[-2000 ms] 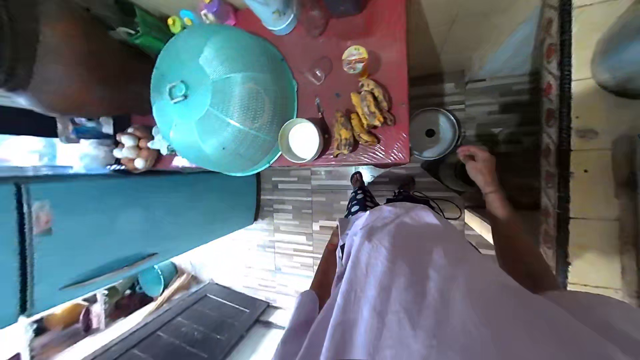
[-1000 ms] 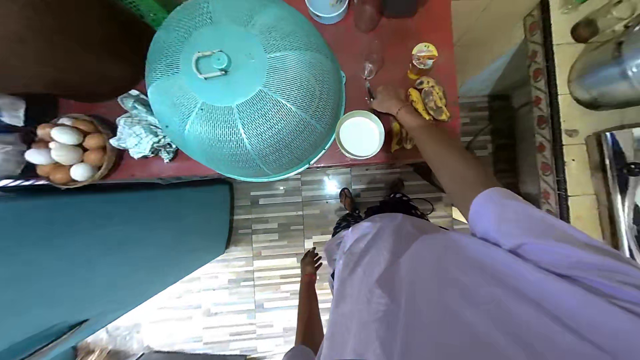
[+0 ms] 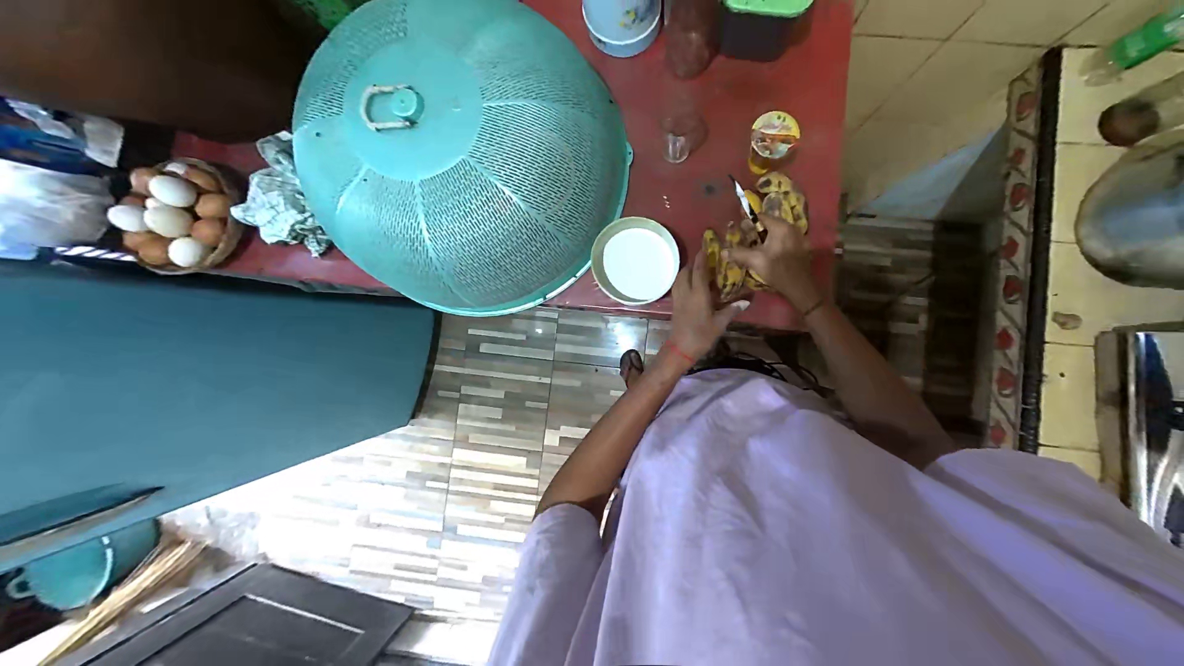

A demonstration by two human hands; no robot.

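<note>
My right hand (image 3: 784, 261) grips a small knife (image 3: 745, 202), its blade pointing up and away over the red table (image 3: 647, 111). Spotted ripe bananas (image 3: 786, 199) lie under and around that hand near the table's front right corner. My left hand (image 3: 700, 310) rests at the front edge with its fingers spread, touching or right beside the leftmost banana (image 3: 711, 248); whether it holds one I cannot tell. Just left of it stands a bowl of white contents (image 3: 640, 265). Behind the bananas is a small cup with a printed yellow lid (image 3: 774, 136).
A large turquoise mesh food cover (image 3: 462, 139) takes up the table's middle. Beyond the bowl stand a drinking glass (image 3: 682, 139), a pale blue container (image 3: 622, 23) and a dark container with a green lid (image 3: 766, 23). Left are a crumpled cloth (image 3: 282, 194) and a basket of eggs (image 3: 176, 217).
My right hand has gone from beside the table to the bananas and now holds the knife that lay on the table. My left hand has come up from my side to the table edge.
</note>
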